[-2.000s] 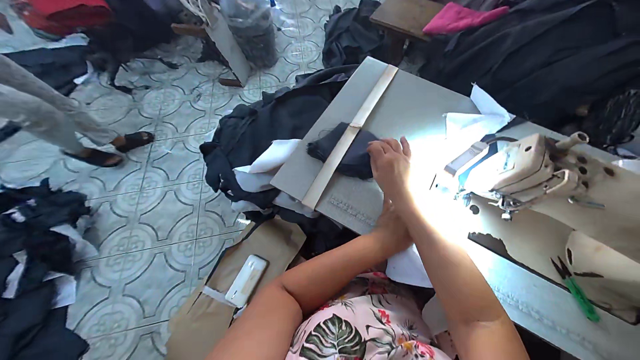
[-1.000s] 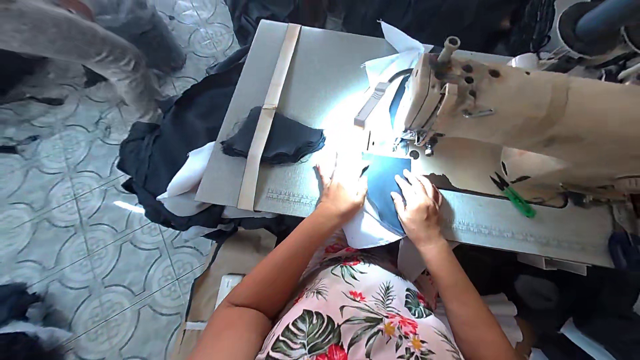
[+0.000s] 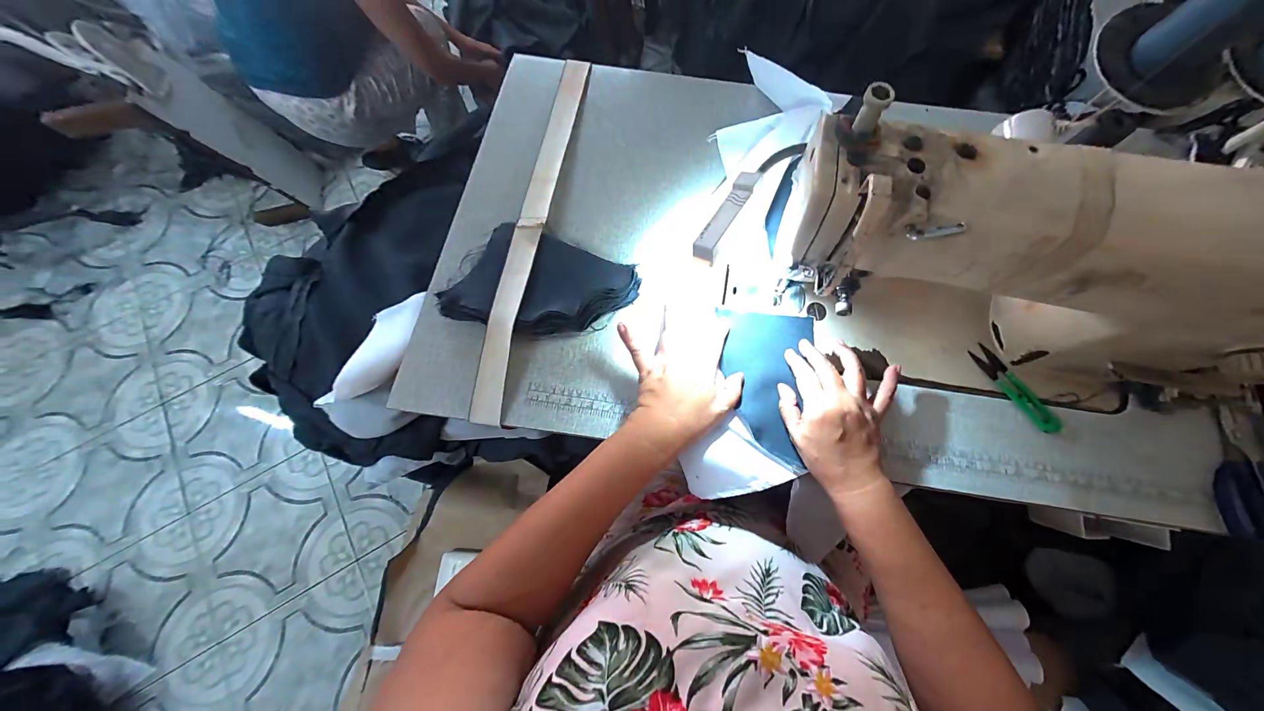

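A dark blue fabric piece lies over a white fabric piece in front of the sewing machine. My left hand rests flat at the left side of the two pieces, fingers spread. On the right edge of the blue piece lies my right hand, its fingers also apart. The machine's needle and presser foot area is just beyond the far edge of the blue piece, in bright lamp glare. To the left, a stack of dark fabric pieces sits under a pale elastic strap.
Green-handled thread snips lie right of my right hand. More white fabric is behind the needle. Dark cloth hangs by the table's left edge. Another person's arm shows at the upper left. Thread cones stand at the upper right.
Two seconds ago my hands were together near the dark stack; now they are apart on the blue and white pieces. Since one second ago they have barely moved. The view has turned.
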